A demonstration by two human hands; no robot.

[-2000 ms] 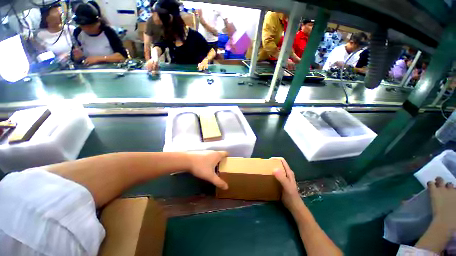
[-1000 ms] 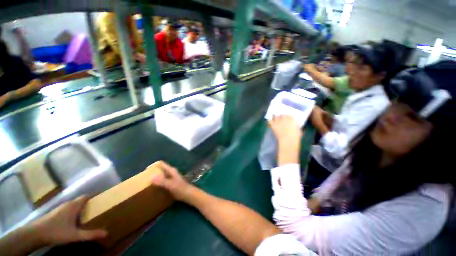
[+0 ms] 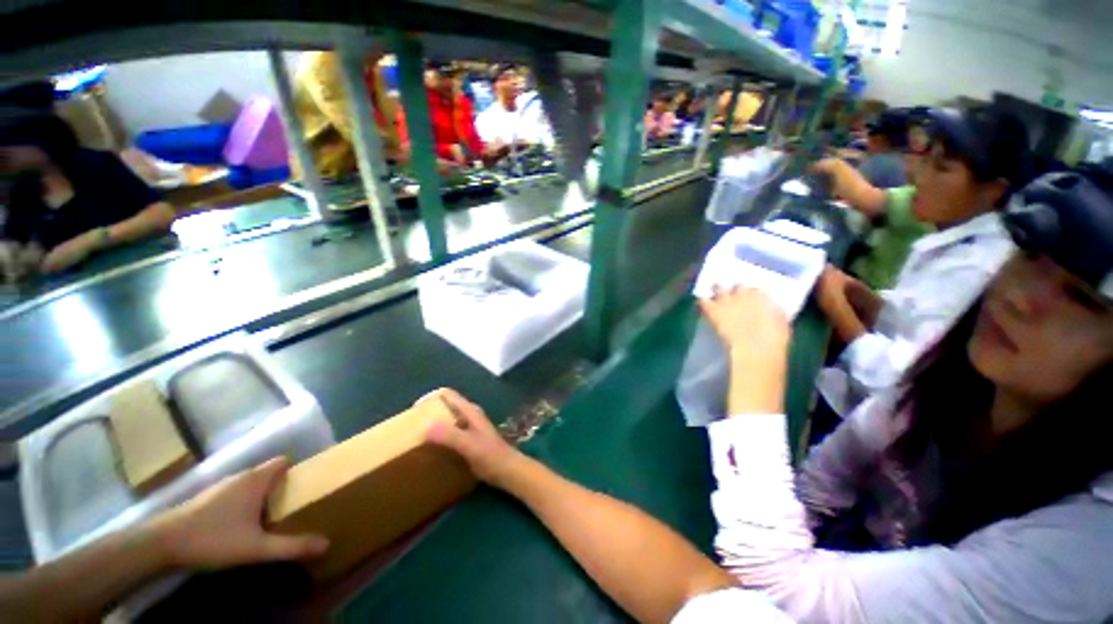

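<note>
A small brown closed carton is held between my two hands above the bench edge. My left hand grips its near left end. My right hand grips its far right end. A white foam tray lies on the belt just beyond my left hand. It has a small carton in its middle slot and a frosted bagged product on each side. A second foam tray lies farther right on the belt, with greyish bagged items in it and no small carton visible.
A person sits close on the right, one hand on a white foam piece. More workers sit beyond and across the line. A green post stands past the second tray, under an overhead shelf. The dark conveyor belt runs left to right.
Since two seconds ago the view has swung right toward the seated neighbour. The carton stays in both hands and now appears at a slant. In the last second the view has shifted slightly back left.
</note>
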